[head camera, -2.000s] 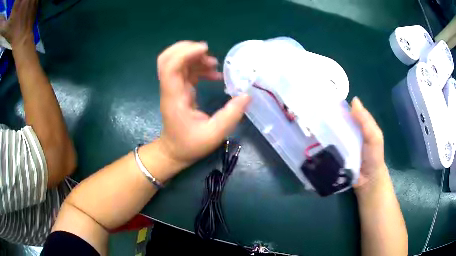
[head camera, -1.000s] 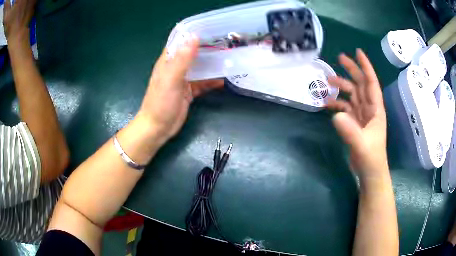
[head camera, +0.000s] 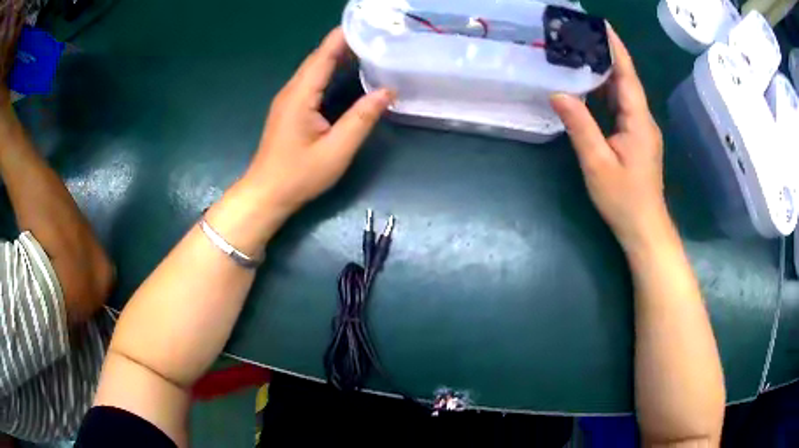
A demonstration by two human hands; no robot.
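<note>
A milky oval inner tray (head camera: 473,66) is between my hands at the top of the view, its open side showing. A black cooling fan (head camera: 576,39) sits at its right end, with thin red and black wires (head camera: 482,28) running left from it. A white oval cover (head camera: 473,128) shows beneath the tray; whether they are joined is unclear. My left hand (head camera: 307,131) grips the tray's left end, thumb on the near side. My right hand (head camera: 618,149) grips its right end beside the fan.
A bundled black cable (head camera: 352,324) with two metal-tipped plugs lies near the bench's front edge. White-topped oval units (head camera: 745,131) stand at the right. A co-worker's arm (head camera: 53,210) and striped sleeve are at the left, with a blue object (head camera: 35,61) beyond.
The tray has come down level over the white cover. My right hand, open a second ago, has closed on the tray's right end. The co-worker's hand has moved toward the left edge.
</note>
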